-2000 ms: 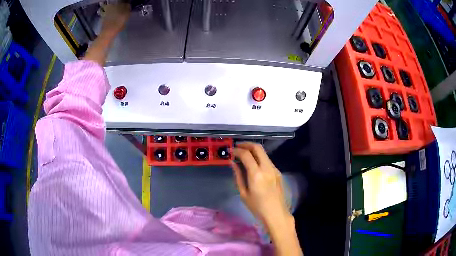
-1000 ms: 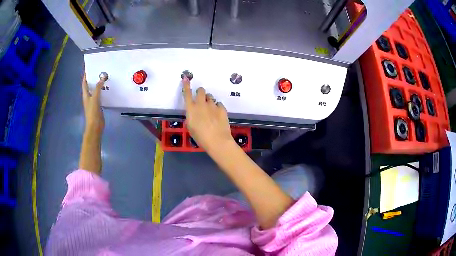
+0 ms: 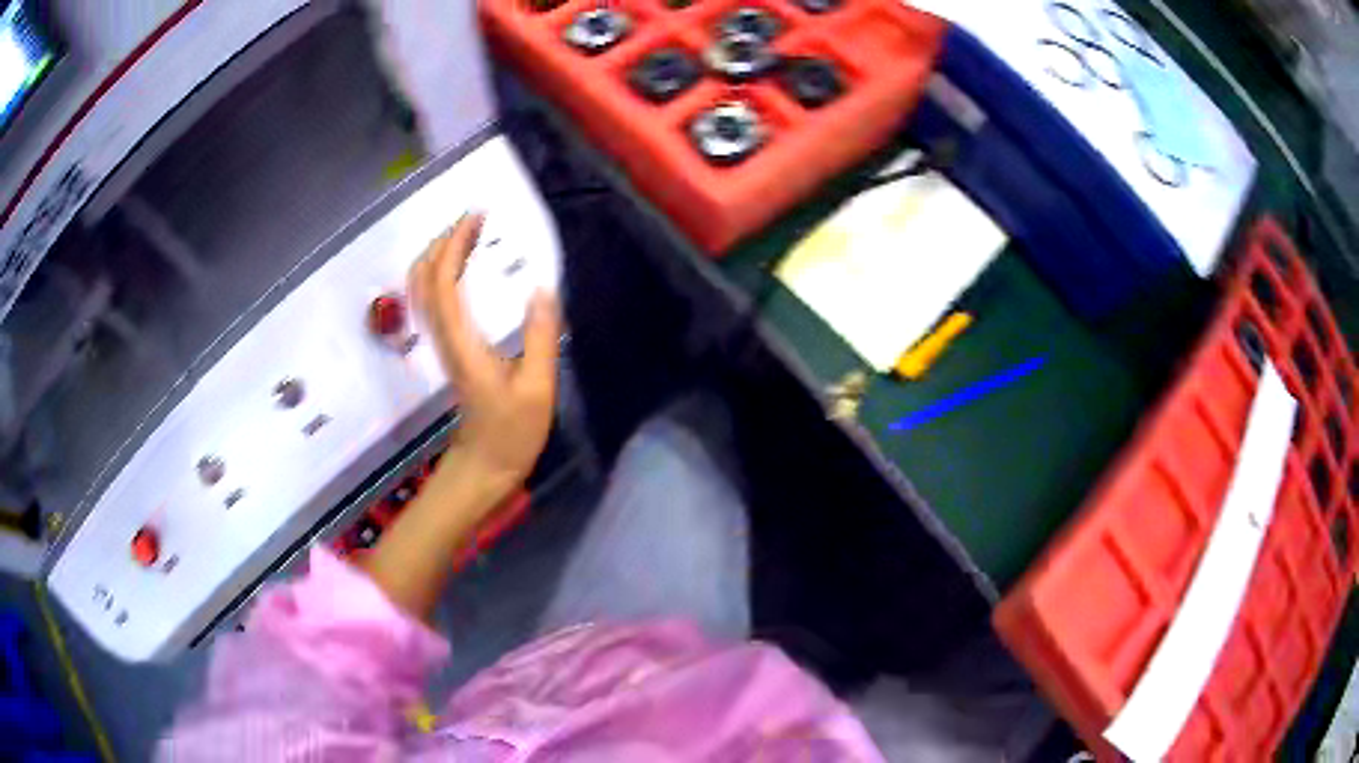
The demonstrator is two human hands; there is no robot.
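My left hand (image 3: 495, 380) is over the right end of the white button panel (image 3: 246, 522), fingers spread and holding nothing. Its fingertips are near the panel's right end; I cannot tell whether they touch it. Red buttons (image 3: 386, 315) and silver buttons (image 3: 288, 392) show along the panel. The machine bay (image 3: 224, 224) behind is blurred. My right hand is not in view. Part of a small red tray (image 3: 499, 525) with dark round units shows below the panel, partly hidden by my forearm.
A red foam tray (image 3: 723, 209) holds ringed round units. On the green mat lie pale paper (image 3: 894, 276), a yellow tool (image 3: 935, 344) and a blue stick (image 3: 969, 392). A blue box (image 3: 1043, 201) bears a white sheet (image 3: 1215, 194). Another red tray (image 3: 1066, 619) has a white strip (image 3: 1215, 581) across it.
The view has swung right, bringing in the right tray and its strip. My left hand has left the panel's left end for its right end. My right hand has gone out of view.
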